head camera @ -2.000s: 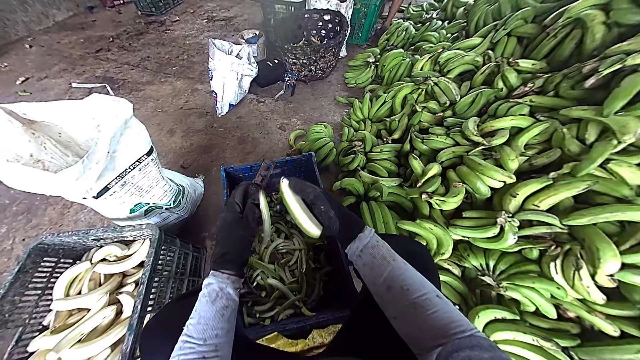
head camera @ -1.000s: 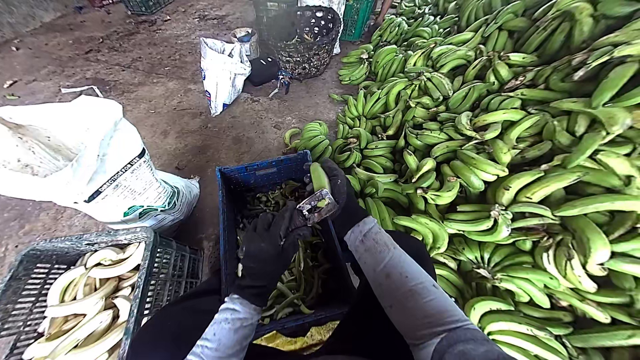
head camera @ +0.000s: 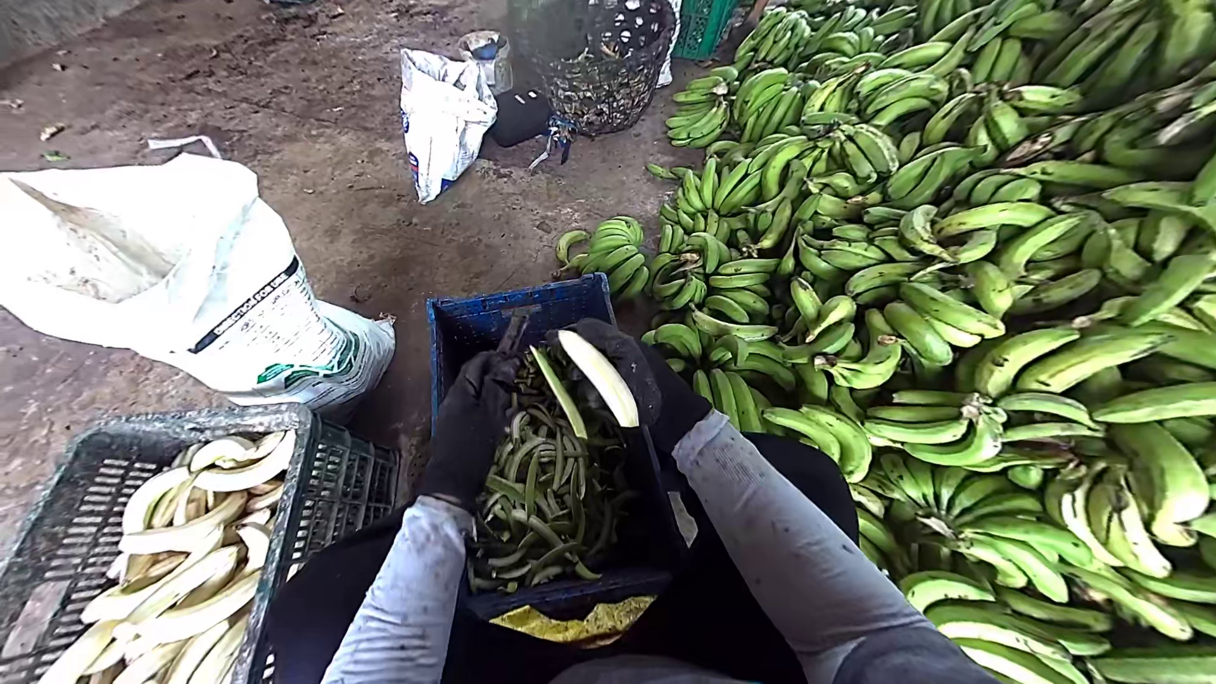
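My right hand (head camera: 646, 375), in a dark glove, holds a pale peeled plantain (head camera: 598, 378) above the blue plastic crate (head camera: 522, 309). In my left hand (head camera: 475, 418), also gloved, is a dark peeling tool (head camera: 514, 334), its tip pointing up and away. A strip of green peel (head camera: 559, 392) hangs between the hands, close to the plantain. Green peel strips (head camera: 541, 494) lie heaped in the crate below. To the left, a dark slatted crate (head camera: 304, 465) holds peeled plantains (head camera: 190, 551).
A large pile of green plantains (head camera: 912, 313) covers the floor on the right. An open white sack (head camera: 237, 266) stands at left. Farther off are a smaller white bag (head camera: 442, 123), a dark woven basket (head camera: 603, 76) and a green crate (head camera: 705, 24). Yellow material (head camera: 570, 622) lies at the blue crate's near end.
A second ago the hands were together at a green-skinned plantain, with the tool against it. Now they are apart, and the plantain in my right hand shows pale flesh.
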